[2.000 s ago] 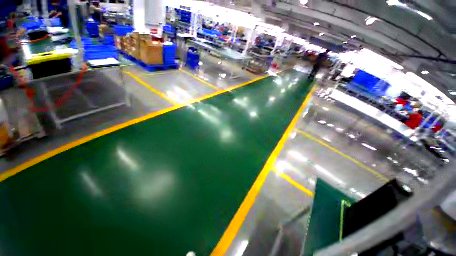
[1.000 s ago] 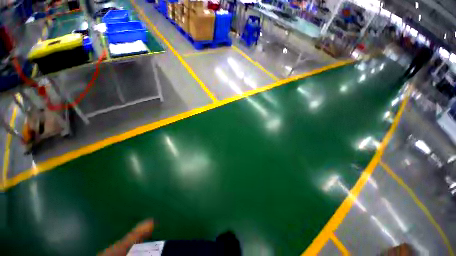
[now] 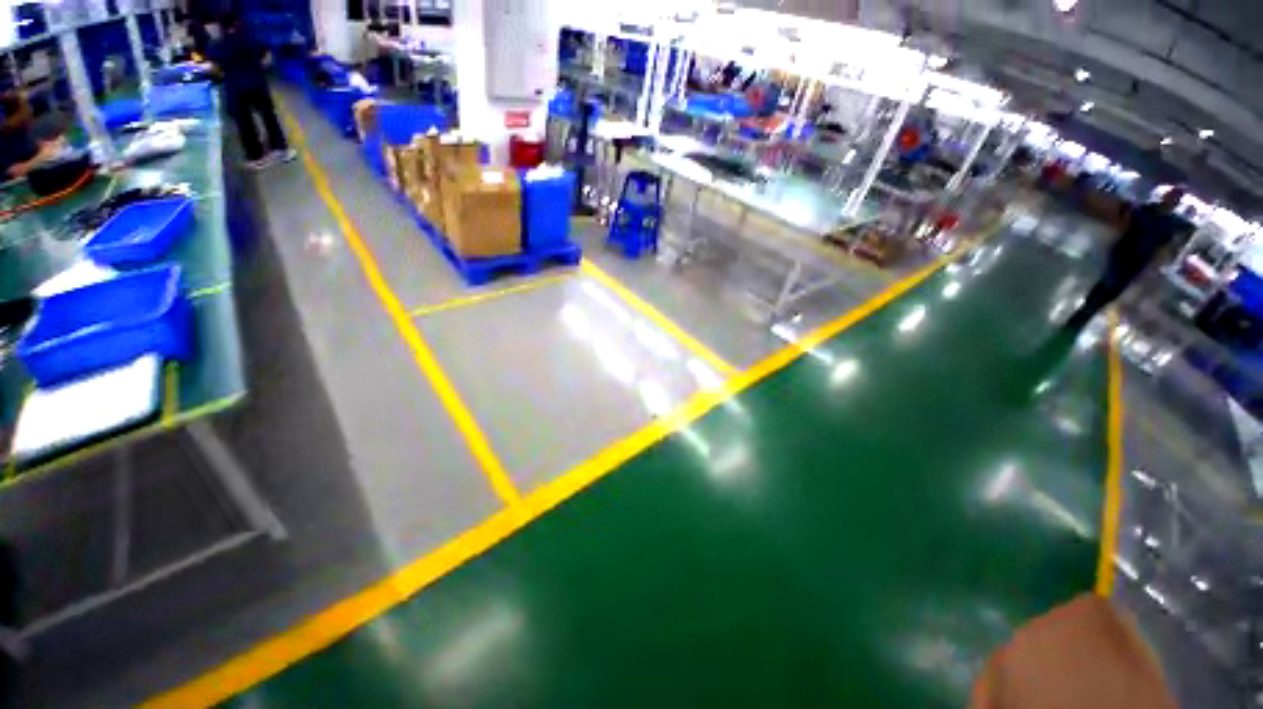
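My right hand (image 3: 1078, 662) shows as a blurred, cut-off patch at the bottom right edge, over the green aisle. Its fingers cannot be made out, and I cannot tell whether it holds anything. My left hand is out of the picture. No held object is visible. The green aisle floor (image 3: 720, 554) with its yellow edge line lies in front of me.
At left stands a green-topped bench (image 3: 211, 333) with blue bins (image 3: 108, 326) and a white sheet or pad (image 3: 86, 405). Cartons (image 3: 482, 215) stand on a blue pallet (image 3: 513, 263), near a blue stool (image 3: 637, 215). A person (image 3: 1139, 249) is on the aisle; another (image 3: 252, 90) stands by the bench.
The view has moved forward and turned left, bringing the left bench and pallet closer. The dark object with a white part and the hand at bottom left have left the picture. The right hand shows larger.
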